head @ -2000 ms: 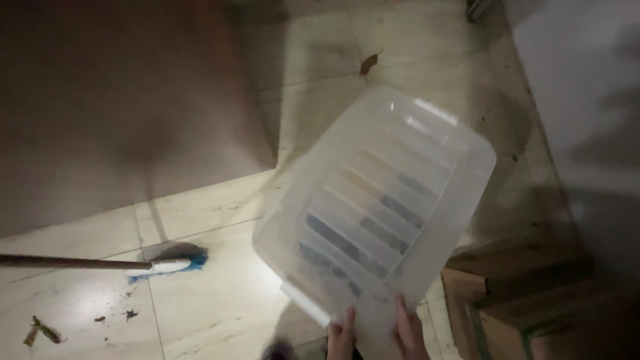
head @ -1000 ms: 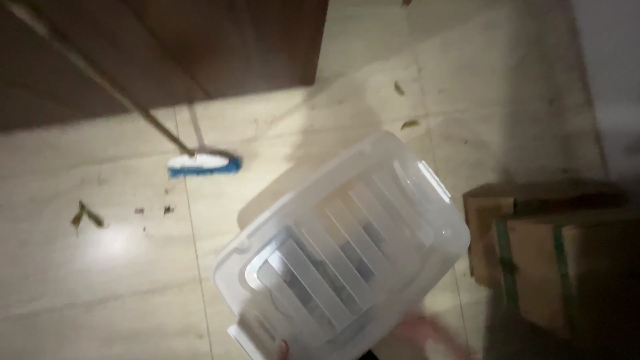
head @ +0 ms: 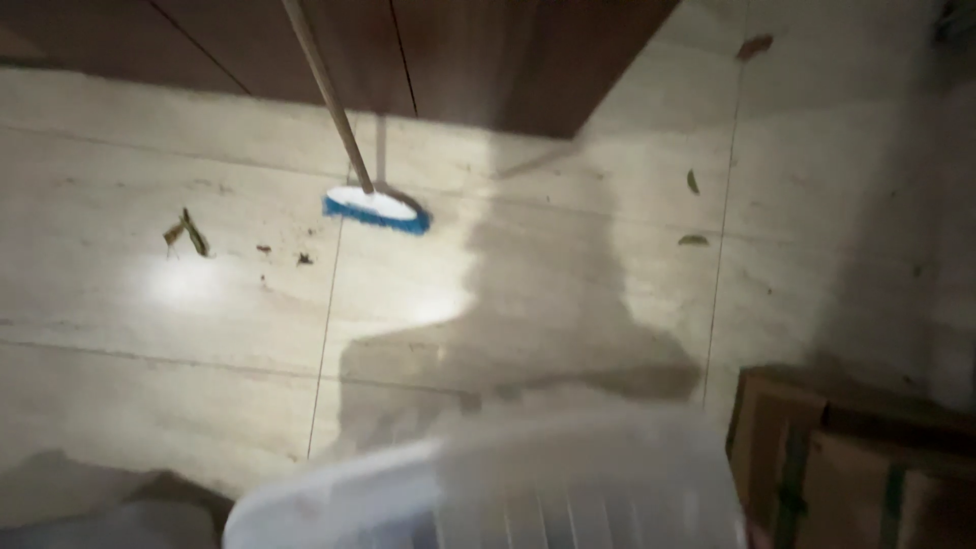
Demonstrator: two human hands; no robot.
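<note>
A translucent plastic storage box with a ribbed lid (head: 534, 473) fills the bottom middle of the head view, close to the camera and blurred. Darker contents show faintly through the ribs. Neither my left hand nor my right hand is in the frame now, so their hold on the box is hidden. Beyond the box, a broom with a white head and blue bristles (head: 374, 207) rests on the tiled floor, its long handle (head: 328, 91) rising past the brown panelled furniture.
Cardboard boxes with green bands (head: 846, 480) stand at the lower right. Dry leaves (head: 191, 232) and dark debris (head: 304, 259) lie left of the broom, green leaves (head: 692, 240) and a brown leaf (head: 755, 47) to the right. A grey object (head: 114, 522) is at the lower left.
The plastic box has gone from mid-frame to the bottom edge. Fingers seen at its near side earlier are out of view. The view has shifted, too.
</note>
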